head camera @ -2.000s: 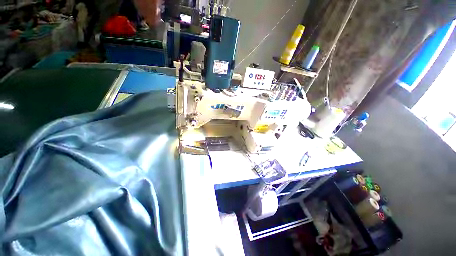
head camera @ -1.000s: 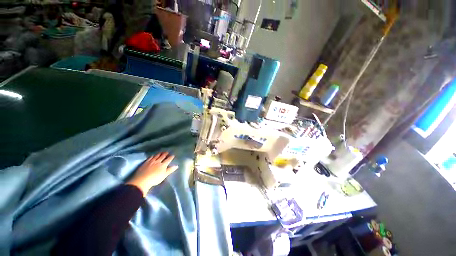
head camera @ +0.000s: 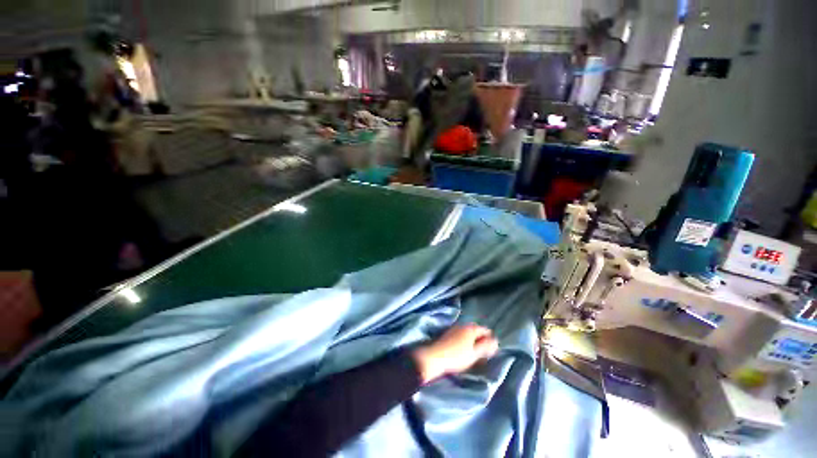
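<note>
Light-blue satiny fabric lies in folds over the left part of the sewing table and the green side table. My left hand, in a dark sleeve, is on it left of the needle area, fingers curled in and closed on a fold. The cream sewing machine stands at right, its presser foot area lit yellow. The fabric's edge runs down beside the foot; whether it is under the foot cannot be told. My right hand is out of the picture.
The green side table has a metal rim. A teal upright box and a white control box with red digits stand on the machine. Behind are a blue bin, a red bundle and blurred workshop clutter.
The view has swung left. My left hand came in over the fabric with fingers spread, and its fingers are now curled closed. The fabric is pulled into new folds over the green table.
</note>
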